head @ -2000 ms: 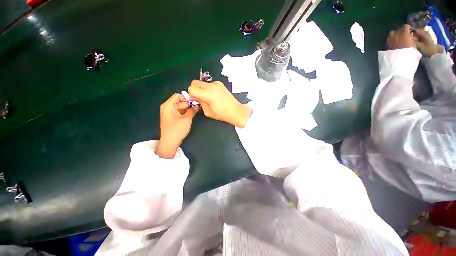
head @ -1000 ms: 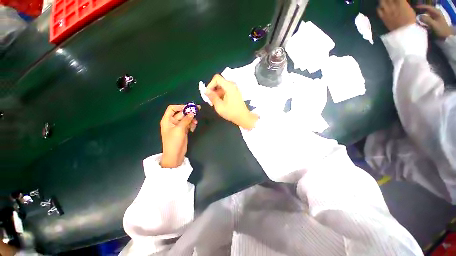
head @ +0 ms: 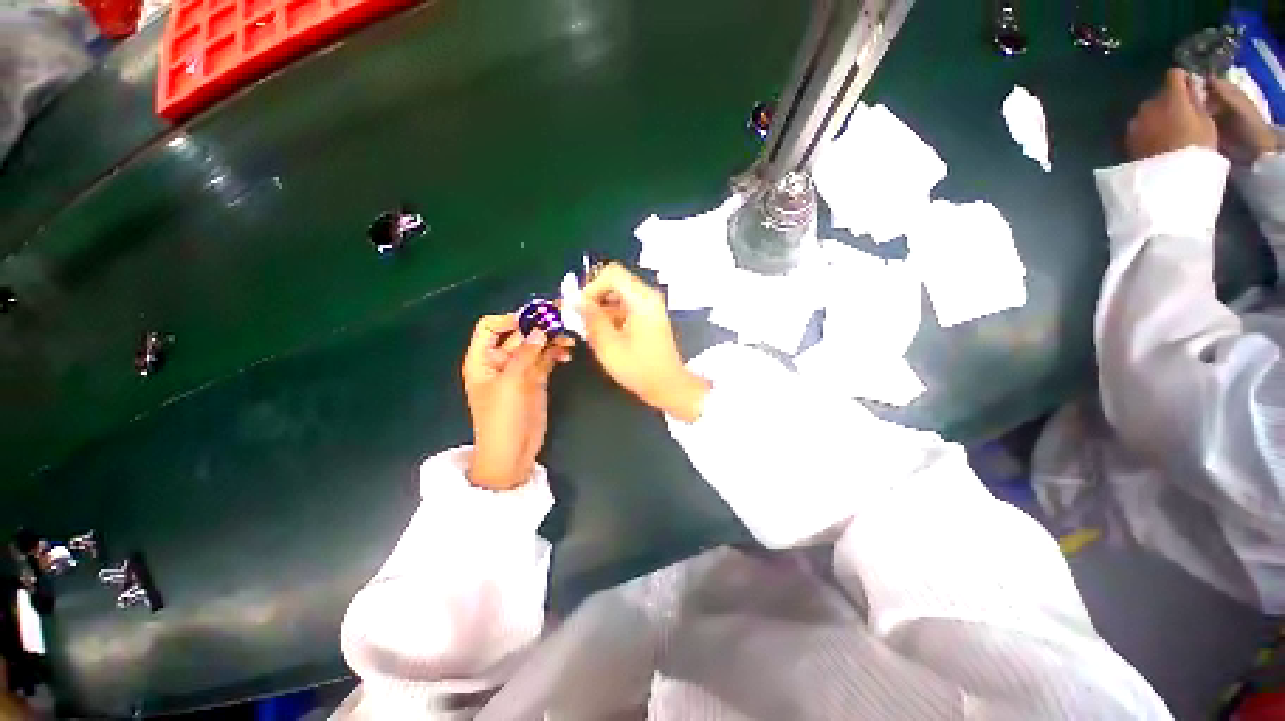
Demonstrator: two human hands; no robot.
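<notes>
My left hand (head: 510, 380) holds a round clip part (head: 541, 318) by its edge between thumb and fingers, its dark glossy face with purple glints turned up. My right hand (head: 630, 328) pinches a small white wipe (head: 572, 302) close to the disc's right side; whether it touches is hard to tell. A small metal clip (head: 592, 265) lies just behind my right hand, partly hidden by it. Both hands are just above the dark green belt (head: 338, 423).
White wipes (head: 970, 262) lie around the foot of the slanting support post (head: 774, 226). Waiting parts (head: 398, 230) are spaced along the belt, with more (head: 131, 580) at lower left. A red compartment tray (head: 240, 57) is at the far left. A neighbour's hands (head: 1172, 116) work at right.
The hands parted, showing the disc's face, then my right hand brought the wipe back beside it. Parts on the far belt sit further right in view. The neighbour's hands have come together.
</notes>
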